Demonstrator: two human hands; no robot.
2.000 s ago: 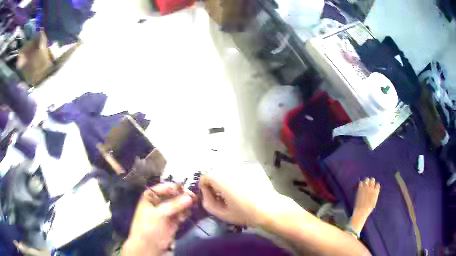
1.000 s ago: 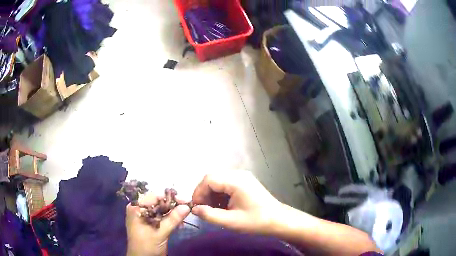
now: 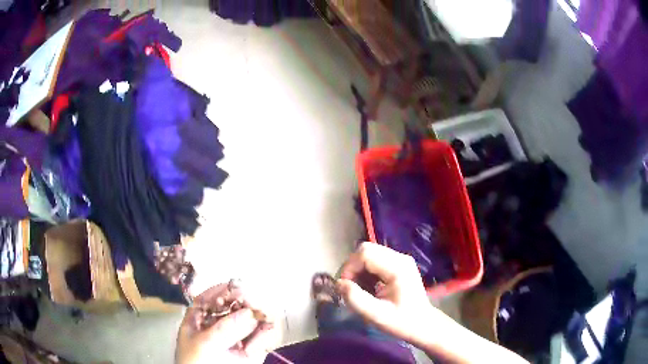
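A knobbly brown cluster on thin stems is held in my left hand at the bottom centre-left. Parts of it stick out above and between the fingers. My right hand is to its right, apart from it, with thumb and index finger pinched together. A small dark brown shape lies at those fingertips, over my shoe; I cannot tell whether the fingers hold a bit of the cluster.
A red basket with dark purple pieces stands right of my right hand, a white bin behind it. Black and purple garments heap at left above an open brown carton. A round brown container is lower right. Pale floor runs between.
The view has moved forward along the aisle; the red basket is now nearer, beside my right hand. My hands, together at the cluster before, are now apart.
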